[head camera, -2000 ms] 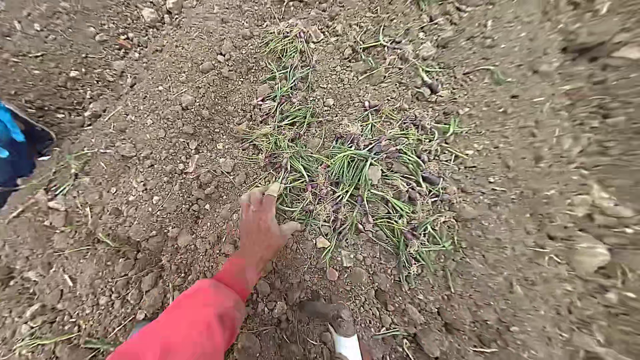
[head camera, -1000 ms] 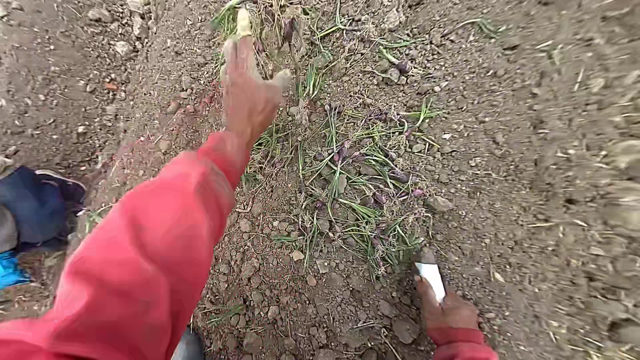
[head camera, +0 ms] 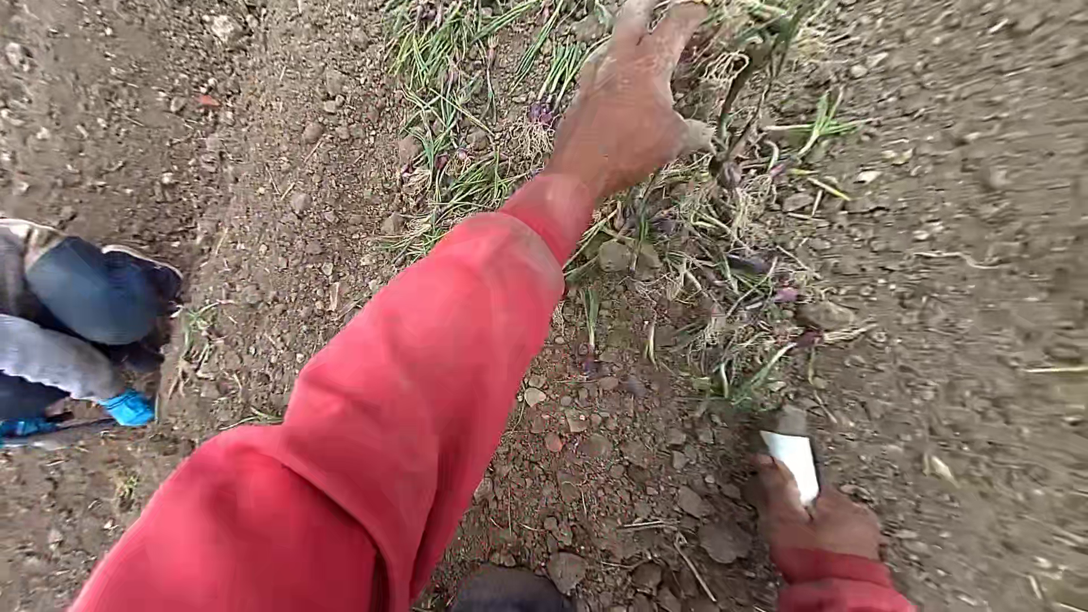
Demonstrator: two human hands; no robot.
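Observation:
Uprooted young onion plants (head camera: 748,263) with green leaves, pale roots and purple bulbs lie in a loose heap on dry soil. My left hand (head camera: 625,115), in a red sleeve, reaches over the upper part of the heap with fingers and thumb apart. A dark stem stands just beside the thumb; the fingertips are partly cut off by the top edge. At the lower right, my right hand (head camera: 816,514) is closed around a small hand tool (head camera: 793,459) with a white flat part, its soil-coloured tip near the heap's lower end. The tool's exact kind cannot be told.
At the left edge a co-worker's blue glove (head camera: 129,408), grey sleeve (head camera: 55,353) and dark blue clothed knee (head camera: 93,289) are low by the ground. Stones and clods (head camera: 722,540) lie below the heap. A dark rounded thing (head camera: 510,591) shows at the bottom edge.
My left hand has moved right across the onion plants since a second ago. My right hand has come into view since the oldest frame. More of the co-worker shows at the left.

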